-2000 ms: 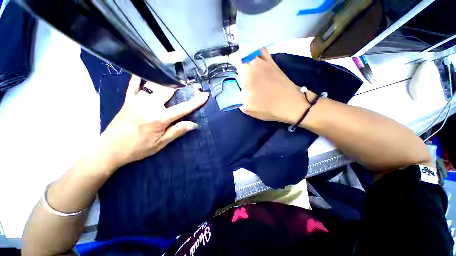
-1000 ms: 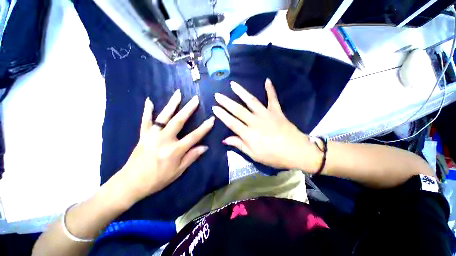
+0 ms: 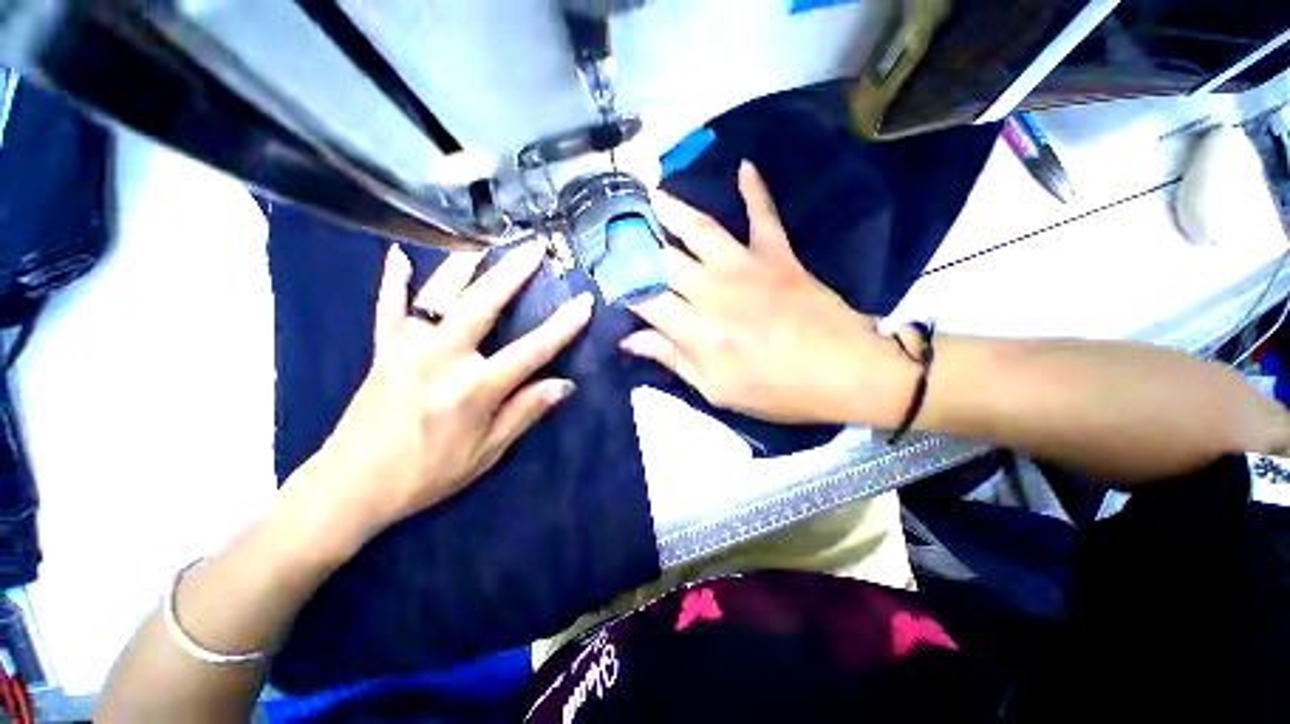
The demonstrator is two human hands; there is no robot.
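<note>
A navy panel (image 3: 467,523) lies on the white table under the sewing machine head (image 3: 467,85). The presser foot (image 3: 556,252) rests at the cloth, with the pale blue rounded guard (image 3: 627,255) just right of it. My left hand (image 3: 453,382) lies flat on the cloth left of the foot, fingers spread, fingertips close to the foot. My right hand (image 3: 764,318) lies on the cloth right of the guard, fingers partly spread, some fingertips hidden behind the guard. Neither hand visibly grips the cloth.
Dark folded cloth (image 3: 50,212) lies at the far left. A dark framed object (image 3: 1019,57) hangs at upper right. Pens (image 3: 1040,156) and a white rounded thing (image 3: 1217,184) lie at right. A measuring tape (image 3: 821,502) runs along the front edge. Blue plastic (image 3: 425,682) shows below.
Since one second ago, both hands have moved up towards the machine, and the right hand now reaches beside the guard. The chalk marks seen at upper left of the cloth no longer show.
</note>
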